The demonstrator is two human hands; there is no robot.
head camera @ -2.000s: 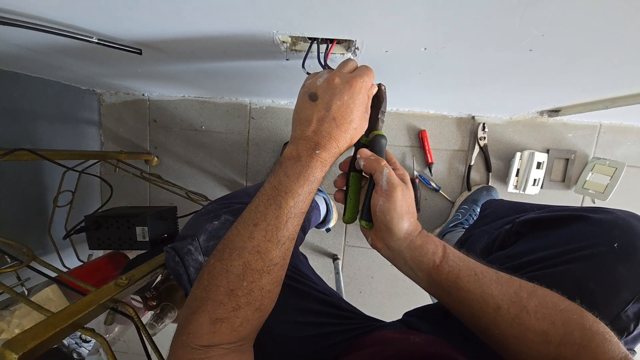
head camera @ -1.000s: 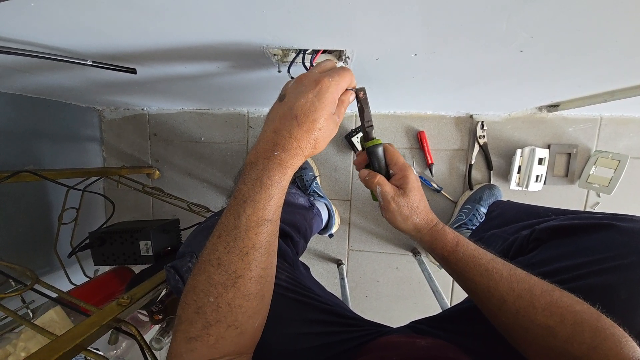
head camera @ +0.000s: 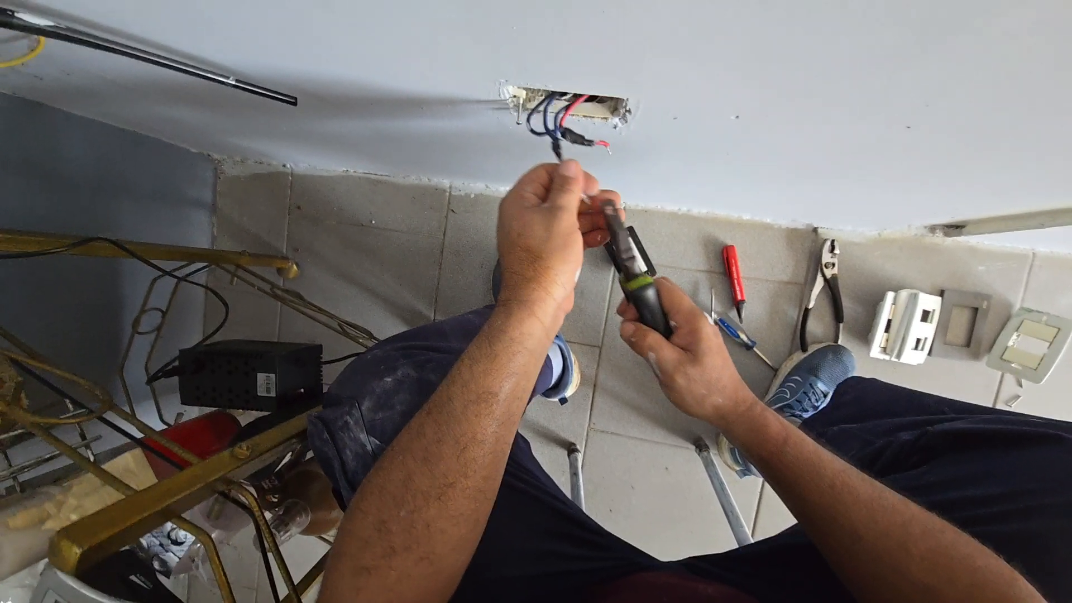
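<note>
Blue wires [head camera: 546,115] and a red wire [head camera: 574,109] come out of a rectangular wall box [head camera: 615,107]. Black tape wraps a joint [head camera: 576,136] that ends in a short red wire tip. My left hand [head camera: 544,226] is just below, its fingers pinched on the end of a dark wire [head camera: 559,151]. Pliers with black and green handles [head camera: 641,289] are in my right hand [head camera: 691,352], their metal jaws close to my left fingertips. What lies between the jaws cannot be made out.
On the tiled floor to the right lie a red screwdriver [head camera: 734,280], a blue screwdriver [head camera: 737,332], slip-joint pliers [head camera: 825,293], a white socket module [head camera: 904,325] and cover plates [head camera: 1032,343]. At left stand a gold metal frame [head camera: 167,249] and a black power unit [head camera: 251,374].
Both hands have moved down from the wall box, which now shows more fully with its wires. The taped joint has come into sight.
</note>
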